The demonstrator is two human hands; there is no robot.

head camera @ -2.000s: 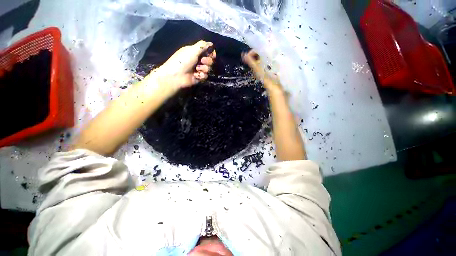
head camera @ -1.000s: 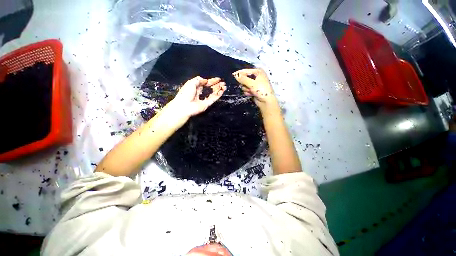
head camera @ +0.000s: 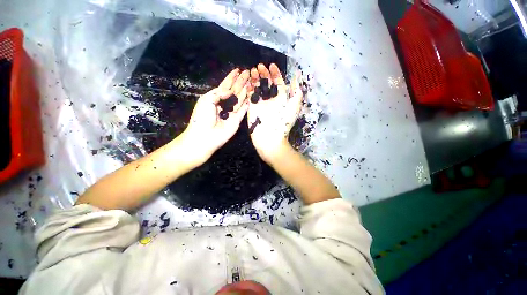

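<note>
My left hand and my right hand are side by side above the heap, palms up, fingers spread and fingertips close together. Several small black parts lie in my left palm. Several more black parts lie on my right palm and fingers, with a thin black piece lower on the palm. The dark heap of parts is under and around my hands. The clear plastic bag is open around the heap, with a glossy edge crossing it at the left.
A red basket with black fill is cut off by the left edge. More red baskets stand on the dark bench at the right. Black scraps litter the white table and my sleeves. Green floor shows at lower right.
My hands have come together and opened palms up; my right hand was pinched and apart from the left a second ago. The view has shifted, so the left basket is now more cut off.
</note>
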